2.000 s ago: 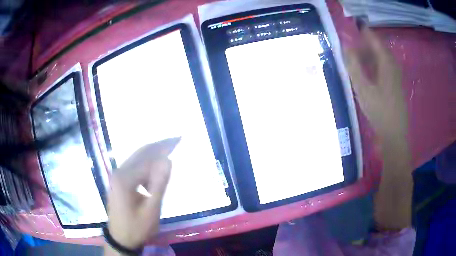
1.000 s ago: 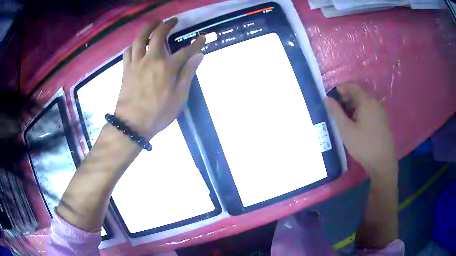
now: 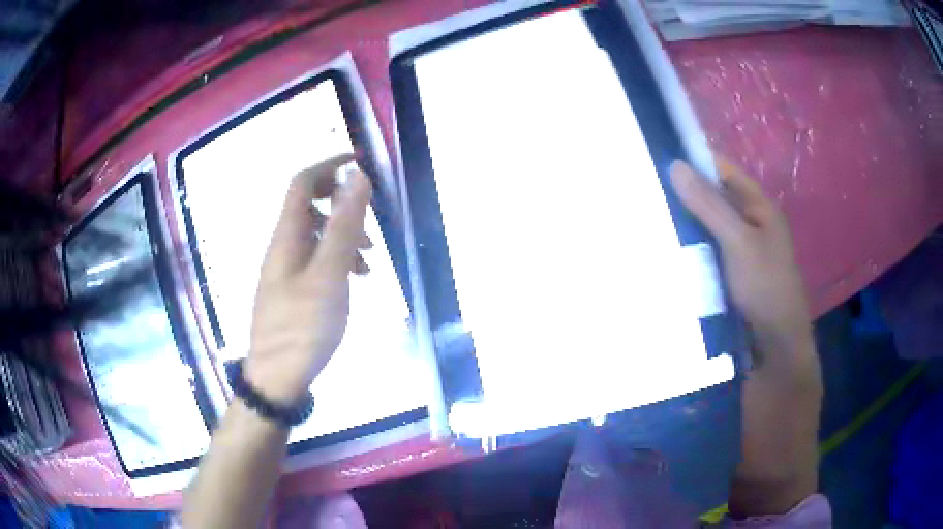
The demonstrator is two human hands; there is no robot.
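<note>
The right tablet (image 3: 548, 227) has a glowing white screen and a pale sheet at its edges. My right hand (image 3: 750, 248) grips its right edge, thumb on the black bezel, fingers at the side. The tablet looks slightly raised at its near end, by the bench's front edge. A washed-out white label (image 3: 705, 279) sits by its right side. My left hand (image 3: 310, 269), with a dark beaded bracelet, is over the middle tablet (image 3: 264, 186), fingers loosely curled and holding nothing. The middle screen also glows white. The left tablet (image 3: 124, 331) has a glossy, partly dark screen.
The tablets are on a pink-red, film-covered bench (image 3: 817, 155). White sheets (image 3: 776, 12) lie at the back right. Dark layered slabs (image 3: 36, 398) stand at the far left. A blue object (image 3: 920, 444) and a yellow floor line (image 3: 874, 413) show at lower right.
My left hand has moved down from the right tablet's top edge to above the middle tablet. My right hand has taken hold of the right tablet, whose near end looks raised; its top text is gone.
</note>
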